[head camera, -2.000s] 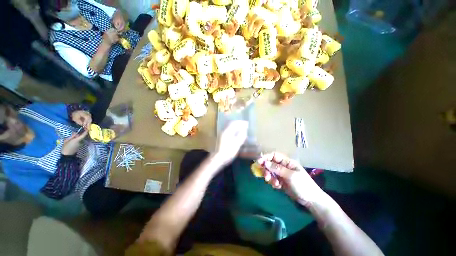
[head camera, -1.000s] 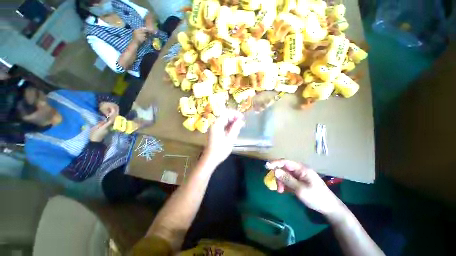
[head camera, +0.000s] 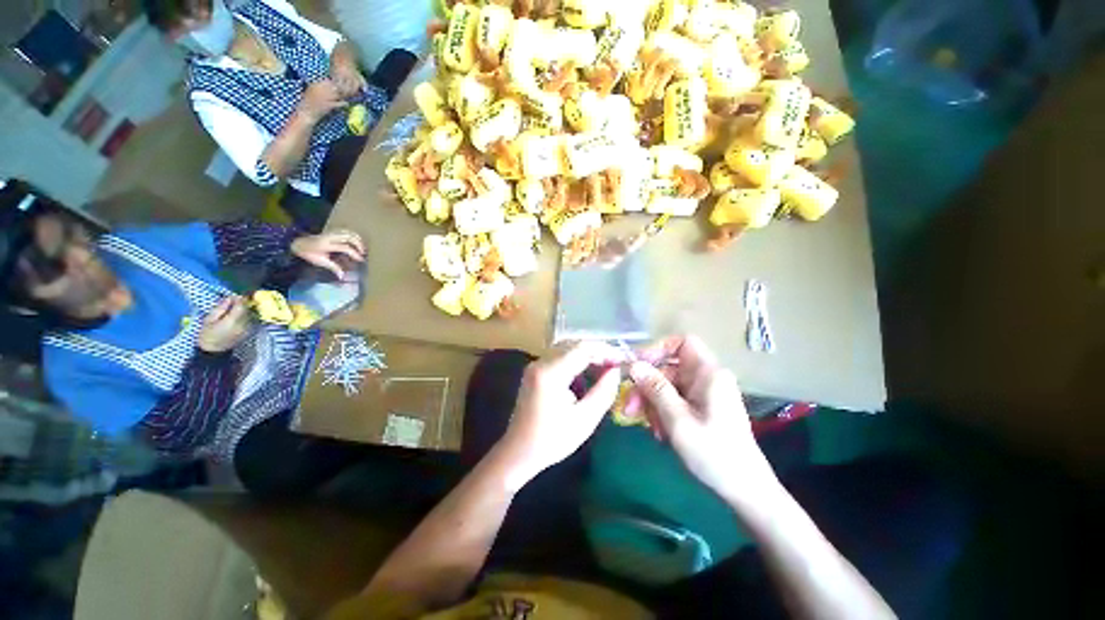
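A small yellow plush keychain toy (head camera: 625, 405) hangs low between my hands, partly hidden by fingers. My right hand (head camera: 699, 409) holds it by its top. My left hand (head camera: 561, 408) is beside it, its fingertips pinched on a thin, pale, see-through film, seemingly a clear plastic bag (head camera: 624, 352); its outline is hard to see. The fingertips of both hands nearly touch. The stack of empty poly bags (head camera: 602, 298) lies on the table just beyond my hands. A bundle of white twist ties (head camera: 759, 317) lies to its right.
A large pile of unpacked yellow toys (head camera: 594, 133) covers the table's far side. A shallow cardboard tray (head camera: 467, 409) with scattered ties is at left. Two people in checked aprons handle toys at left. A green stool-like thing with a pale curved handle (head camera: 691, 545) is below my hands.
My left hand has come back from the bag stack to meet my right hand at the toy. The nearer person at left has reached a hand toward the table.
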